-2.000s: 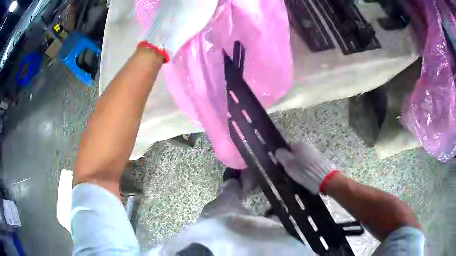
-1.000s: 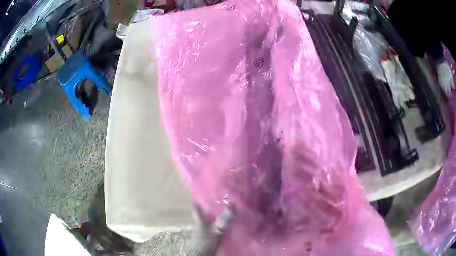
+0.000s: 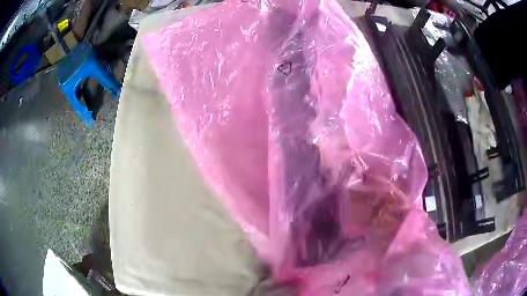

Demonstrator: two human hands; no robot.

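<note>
A large glossy pink plastic bag (image 3: 231,115) lies over the table and spreads down to the bottom edge. A long black part (image 3: 292,121) shows dimly through the film, running lengthwise inside. My right hand (image 3: 338,157) shows only as a pale blurred shape through the pink film, beside the part, with a brownish forearm below it; its fingers cannot be made out. My left hand cannot be made out; a blurred grey patch lies at the bag's lower left edge.
The table has a beige cover (image 3: 156,191). Rows of black parts (image 3: 439,144) with white labels lie at the right, with a white glove-like item (image 3: 481,118) and clear film. A blue stool (image 3: 86,72) stands left. More pink film (image 3: 503,266) hangs lower right.
The black part, outside the bag two seconds ago with my right hand on it, now shows inside the pink film. The bag has spread over the table. My left hand has gone from sight.
</note>
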